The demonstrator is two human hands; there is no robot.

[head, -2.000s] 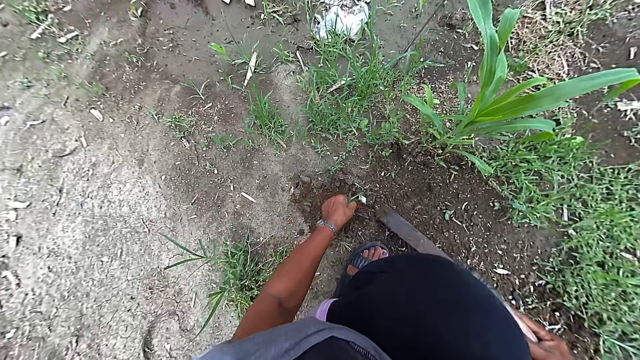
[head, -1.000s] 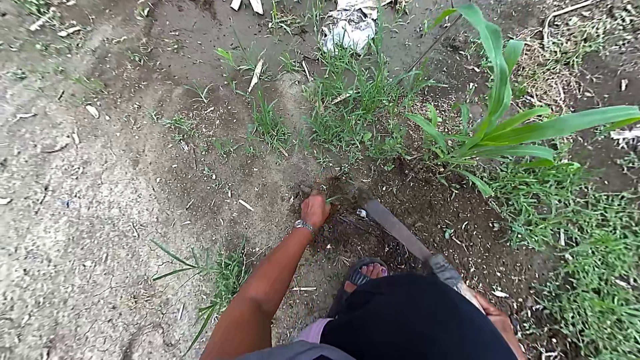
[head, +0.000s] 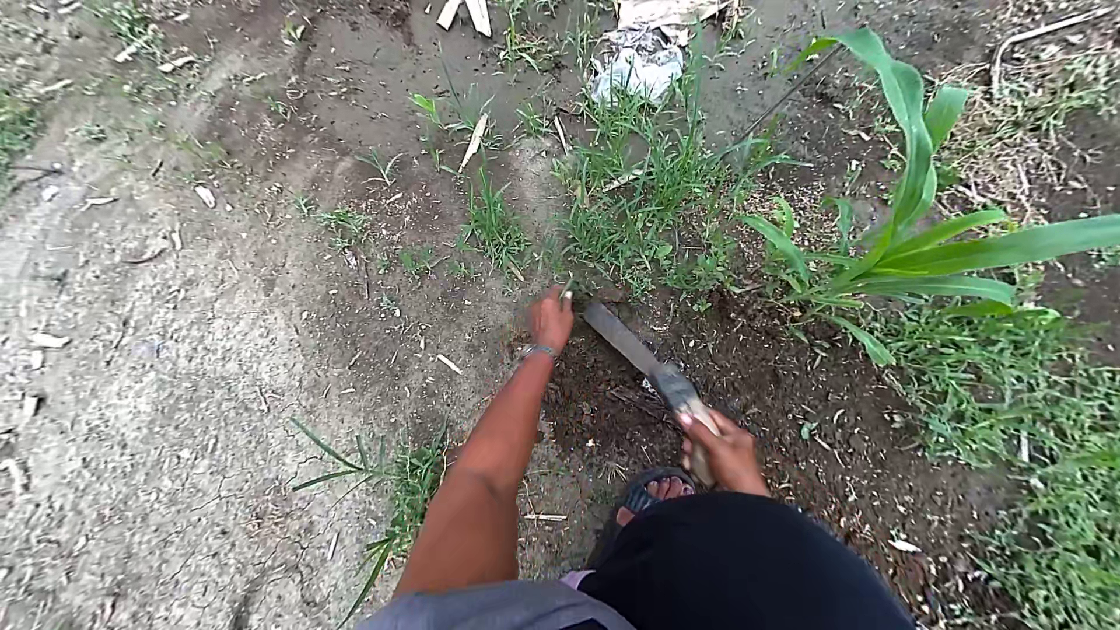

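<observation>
My right hand (head: 724, 451) grips the pale handle of a long-bladed tool, probably a machete (head: 623, 337), whose dull metal blade points up and left. Dark wrapping covers the part where handle and blade meet. The blade's tip lies at the soil just right of my left hand (head: 551, 320). My left hand is low over the ground with its fingers closed around a small green sprig of grass (head: 567, 287); its lower part is hidden. A bracelet circles the left wrist. Dark, loosened soil (head: 604, 411) lies below the blade.
Grass and weeds (head: 647, 210) grow just beyond my hands. A young maize plant (head: 892, 254) stands to the right, with more grass beyond it. A crumpled whitish plastic sheet (head: 639, 66) lies at the top. A grass tuft (head: 411, 490) grows left of my sandalled foot (head: 652, 494).
Both hands have moved forward, away from my body. The right hand has come from the lower right toward the middle, bringing the tool along. More of its handle shows now.
</observation>
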